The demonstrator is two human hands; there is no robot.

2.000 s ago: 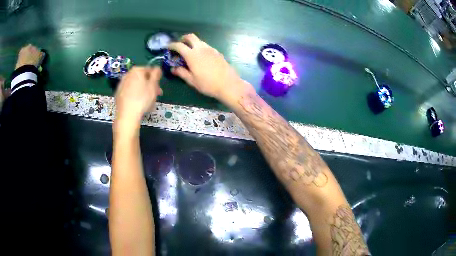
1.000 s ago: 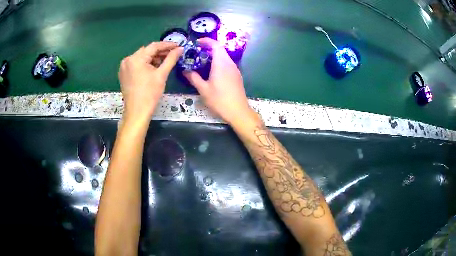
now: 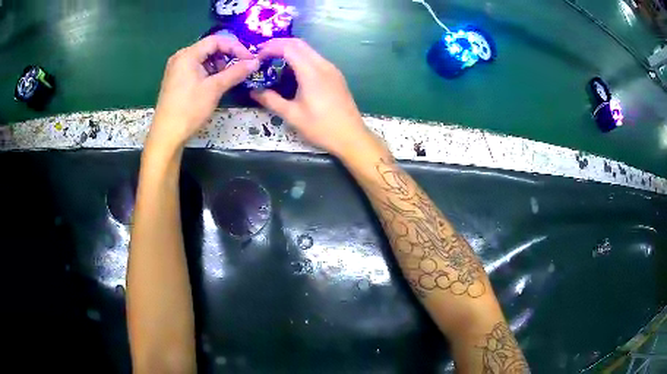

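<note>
A black round housing with a blue circuit board [image 3: 257, 77] is between my two hands, on the green belt near the white edge strip. My left hand [image 3: 202, 80] pinches at the board's left side with thumb and fingers. My right hand [image 3: 303, 82] holds the housing's right side, thumb at the front and fingers behind. The cover half [image 3: 219, 36] shows only partly behind my left fingers. The wires at my fingertips are too small to tell.
A unit lit pink [image 3: 269, 17] lies just beyond my hands. A blue-lit unit [image 3: 462, 50] with a pale wire and a smaller pink-lit unit [image 3: 608, 113] lie to the right. Another unit [image 3: 34, 85] lies far left. The speckled strip [image 3: 468, 144] borders the dark bench front.
My hands and the held unit sit slightly higher and further left in view. The surrounding units have shifted left and up. My two hands stay close together at the unit.
</note>
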